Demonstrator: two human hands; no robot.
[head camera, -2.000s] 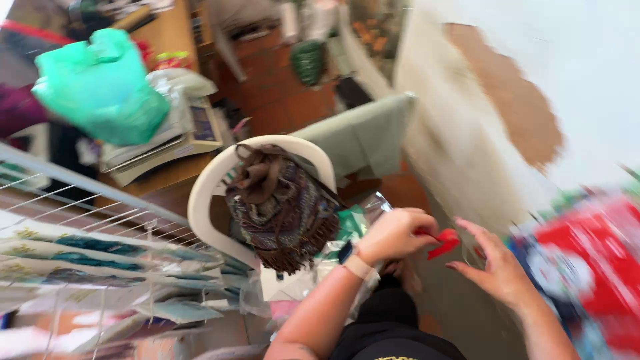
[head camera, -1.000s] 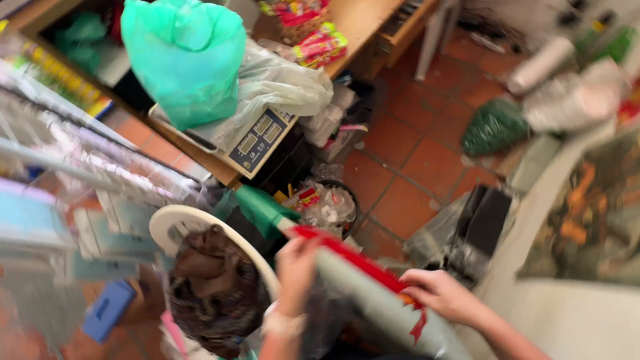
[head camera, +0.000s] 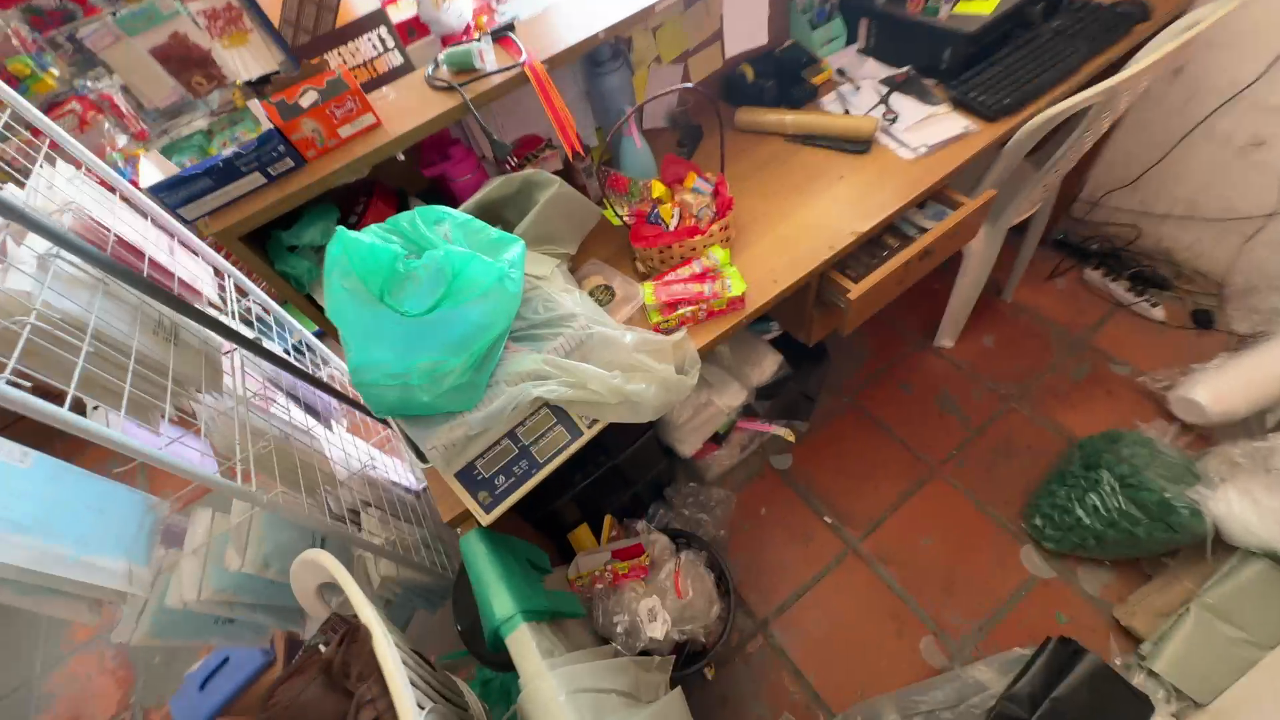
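Neither my left hand nor my right hand shows in the head view. A green plastic bag (head camera: 425, 310) rests on a digital scale (head camera: 515, 465) at the near corner of the wooden desk, with a pale translucent bag (head camera: 600, 365) beside it. Behind them stands a wicker basket (head camera: 685, 240) of wrapped sweets lined in red. A red and yellow candy pack (head camera: 695, 290) lies at the desk's edge. Below the scale, a roll with a green end (head camera: 515, 585) leans near a black bin (head camera: 715, 600) filled with clear plastic and wrappers.
A white wire rack (head camera: 200, 440) with hanging packets stands at left. A white plastic chair (head camera: 350, 600) holds a brown bag (head camera: 310, 670) at bottom. A drawer (head camera: 910, 260) juts from the desk. Bags, including one with green filling (head camera: 1115, 495), lie on the tiled floor at right.
Both hands have gone out of view; one second ago they were at a long roll with a red strip. The view has swung up and left towards the desk.
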